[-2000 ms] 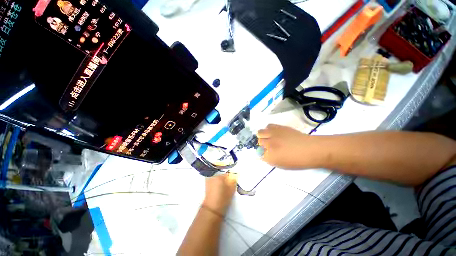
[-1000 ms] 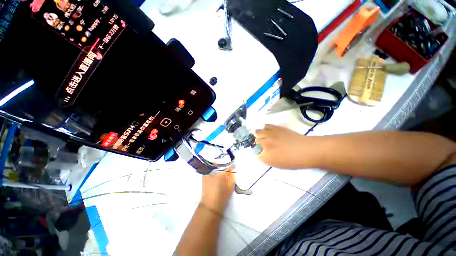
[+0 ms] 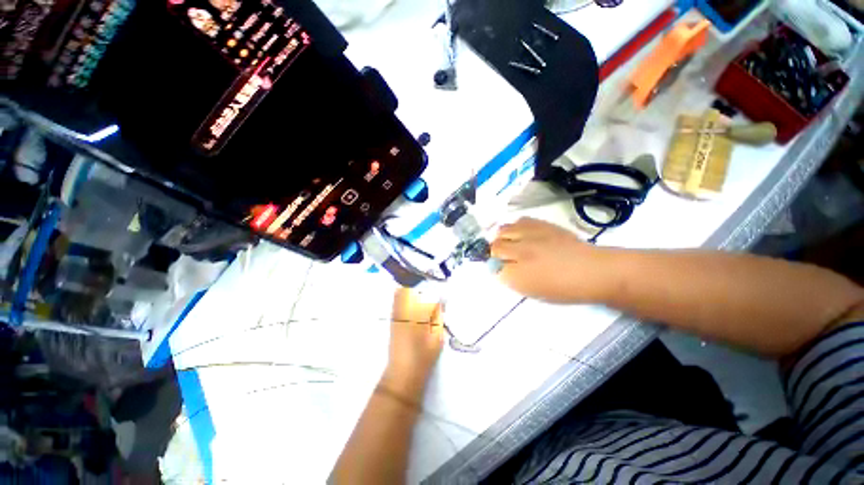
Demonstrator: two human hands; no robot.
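The silvery presser foot and needle area (image 3: 466, 237) sits under the white machine head with its blue stripe. My right hand (image 3: 535, 258) is just right of it, fingers bent close to the metal. My left hand (image 3: 417, 317) is below and left of it, fingertips near the shiny curved metal band (image 3: 396, 263). Glare on the white table washes out the space between the hands, so no cloth can be made out there and I cannot tell what either hand holds. A thin dark line runs on the tabletop between the hands.
A phone (image 3: 284, 123) in a black holder covers the upper left. Black scissors (image 3: 611, 194) lie right of the needle. Beyond are a tan bundle (image 3: 698, 156), an orange holder (image 3: 669, 62) and a red parts box (image 3: 786, 85). The ruler-marked table edge (image 3: 587, 374) runs along the front.
The view has shifted, so the phone appears higher and further right. My left hand appears slightly higher. Both hands stay beside the needle area.
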